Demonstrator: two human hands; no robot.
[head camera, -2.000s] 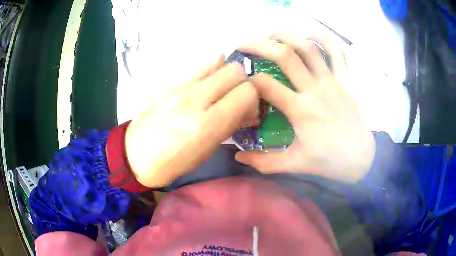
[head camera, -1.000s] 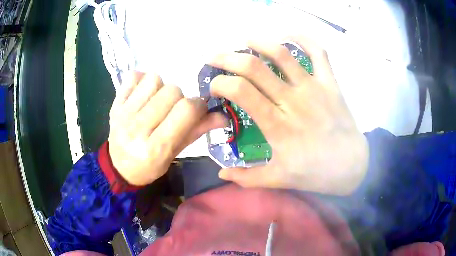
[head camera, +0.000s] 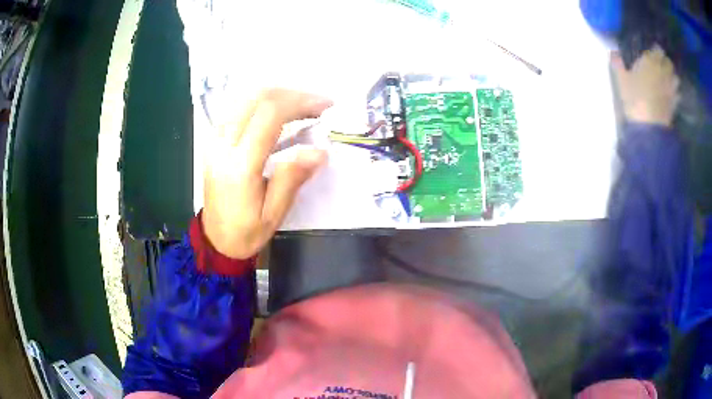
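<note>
The open white housing lies on the white sheet with the green circuit board facing up. A red wire curves over the board's left edge. Yellow, blue and brown lead wires run left from the housing to the washed-out white power cord. My left hand is left of the housing, with the cord between its thumb and fingers. My right hand is at the upper right, against the dark body of what looks like a heat gun; its grip is unclear.
A screwdriver with a translucent green handle and thin shaft lies behind the housing. The green conveyor with its pale edge runs along the left. A dark cable hangs below the sheet's front edge. White slotted parts are at the lower left.
My right hand has left the housing and moved to the upper right. My left hand has drawn back from the wires' joint, uncovering the board. The housing appears farther right.
</note>
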